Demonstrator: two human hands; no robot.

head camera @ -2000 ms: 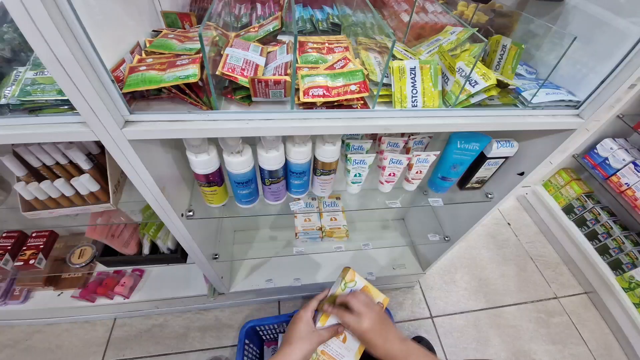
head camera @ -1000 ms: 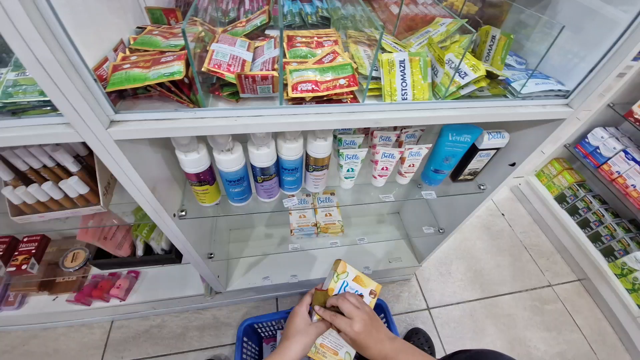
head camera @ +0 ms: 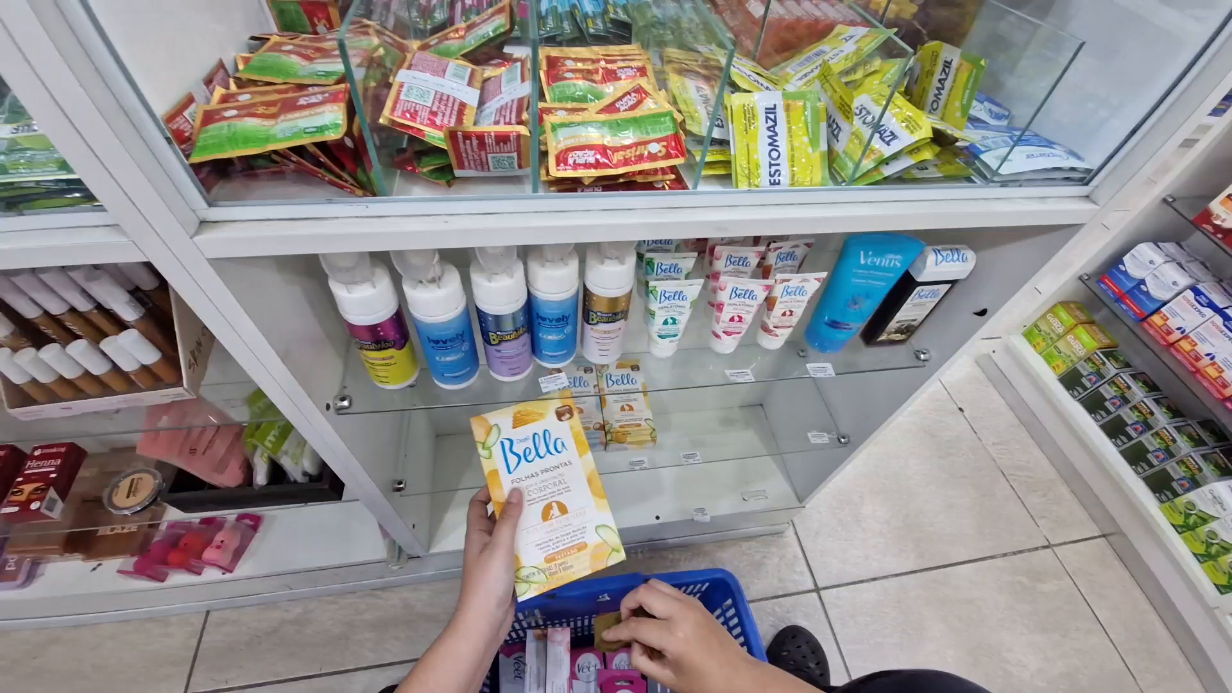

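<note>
My left hand [head camera: 491, 549] holds a white and yellow Depil Bella box [head camera: 549, 491] upright, slightly tilted, thumb on its front, before the lower shelves. Over the blue plastic basket [head camera: 717, 582], my right hand [head camera: 674, 630] pinches a small brownish-gold item [head camera: 608, 630]; what it is cannot be told. Veet boxes [head camera: 587, 664] and other cartons lie in the basket beneath that hand. Behind the held box, smaller Bella boxes [head camera: 628, 409] stand on the lower glass shelf, partly covered by it.
Mousse bottles [head camera: 443, 337], Bella tubes [head camera: 671, 313] and a blue Venus tube [head camera: 857, 294] line the glass shelf [head camera: 770, 371]. Sachets [head camera: 616, 140] fill glass compartments above. Cosmetics [head camera: 135, 491] stand at left, stocked racks [head camera: 1136, 404] at right. A black clog [head camera: 797, 654] rests on the tiled floor.
My hands were together at the box; now they are apart. The left has raised the box in front of the shelf, while the right is lower, over the basket, with the small brownish-gold item.
</note>
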